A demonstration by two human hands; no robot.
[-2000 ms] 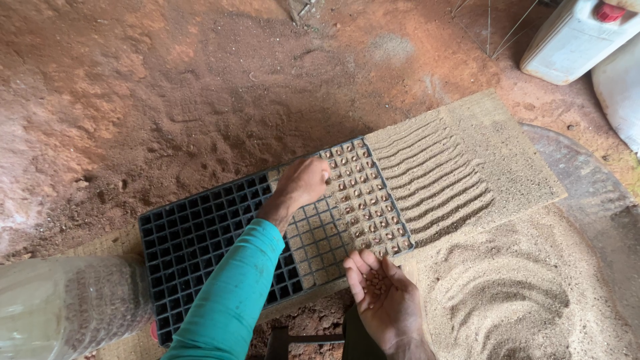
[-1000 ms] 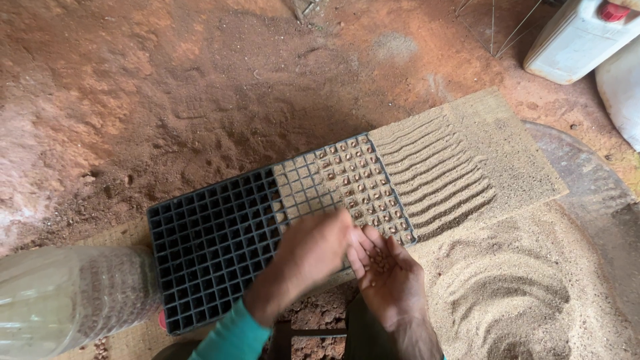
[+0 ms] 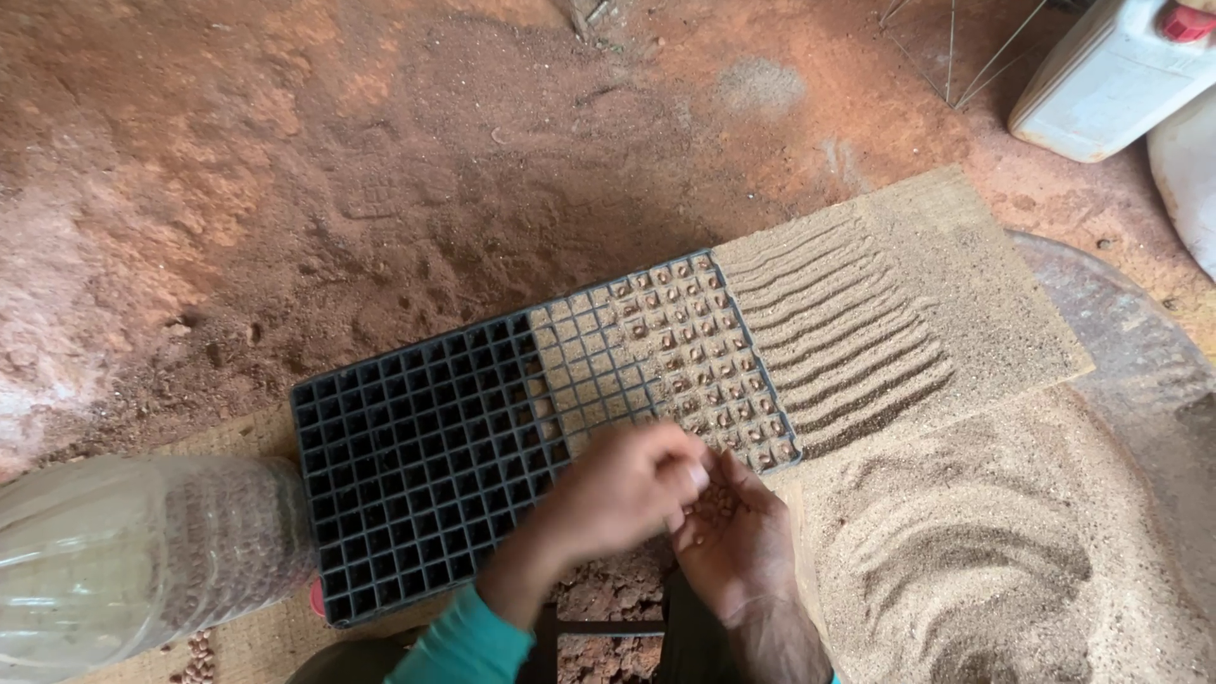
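My right hand (image 3: 736, 546) is cupped palm up below the tray's lower right corner, holding small reddish-brown seeds (image 3: 714, 503). Blurred, my left hand (image 3: 617, 484) reaches over that palm from the left, its fingertips near the seeds; whether it pinches any cannot be told. Beneath and beyond it lies a black plastic seedling tray (image 3: 418, 456). Its left cells look dark and unfilled, the middle ones contain sandy substrate (image 3: 584, 356), and the right columns have a seed in most visible cells. Part of the tray's lower edge is hidden by my left arm.
Ridged substrate covers a board (image 3: 1007, 285) right of the tray, with a substrate heap (image 3: 969, 551) below. A clear plastic bottle (image 3: 152, 560) of seeds lies at left, loose seeds (image 3: 198, 660) near it. White jerrycan (image 3: 1102, 85) stands upper right on the earth floor.
My left hand was over the tray's middle cells two seconds ago and has come down to my right palm. The right hand stays cupped around the seeds.
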